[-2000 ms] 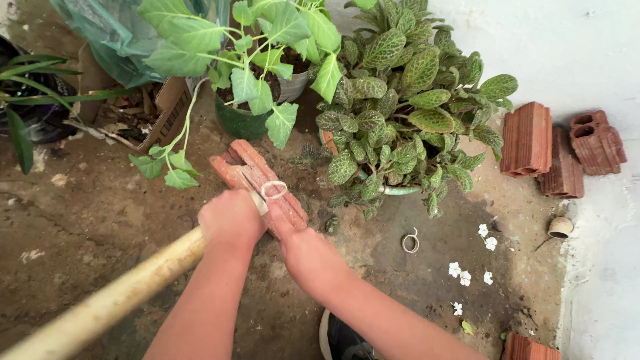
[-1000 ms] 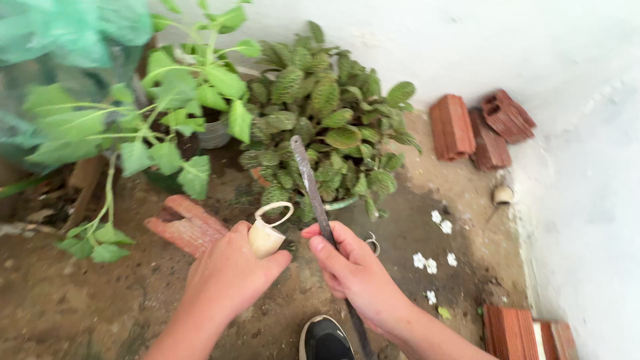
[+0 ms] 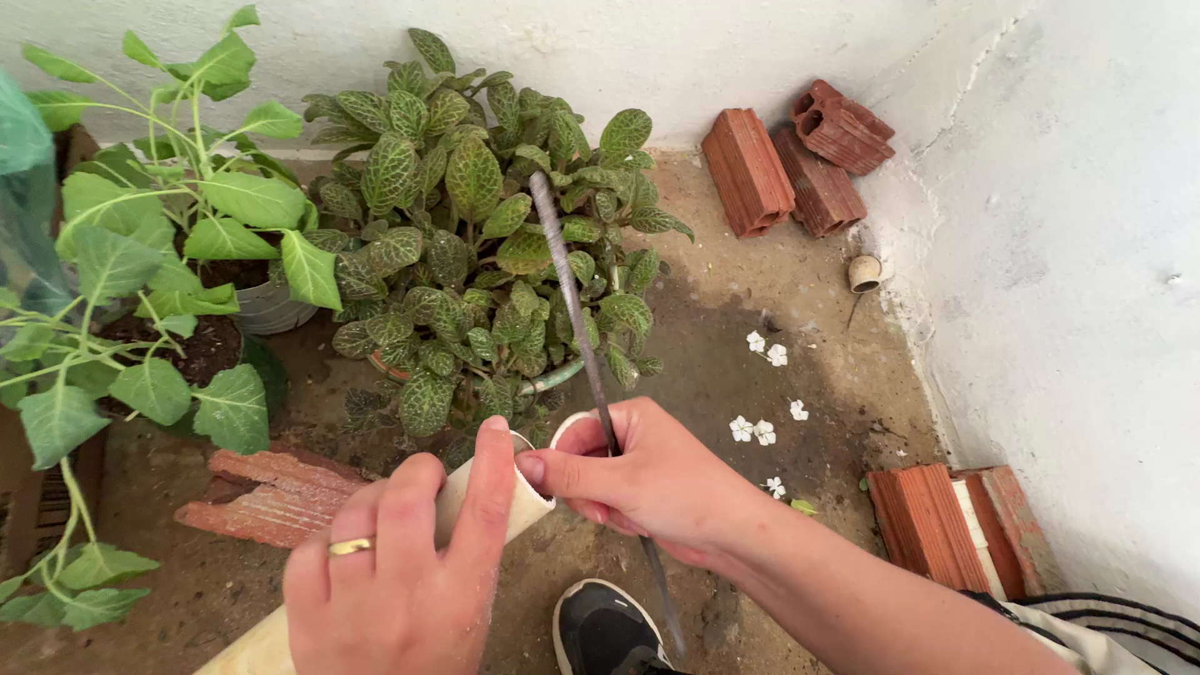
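Note:
My left hand (image 3: 403,562), with a gold ring on one finger, is closed around a cream plastic pipe (image 3: 511,511) near its open end. My right hand (image 3: 637,478) holds a thin dark metal blade (image 3: 572,291), which looks like a hacksaw blade, slanting up over the patterned leaves. A narrow cream ring of the same pipe material (image 3: 570,427) sits at my right fingers. My right thumb touches the rim of the pipe. Left of the pipe end, a broken red clay brick (image 3: 272,492) lies on the floor, partly behind my left hand.
A patterned-leaf plant (image 3: 469,234) in a pot stands ahead, with light green potted plants (image 3: 211,216) at left. Hollow clay bricks (image 3: 747,173) lie by the white wall, more bricks (image 3: 923,525) at lower right. White flowers (image 3: 753,429) and a pipe piece (image 3: 864,273) are on the floor.
Both hands were at the broken brick two seconds ago; they are now to its right. The cream ring, at the pipe's end one second ago, is now at my right fingers. The view has shifted.

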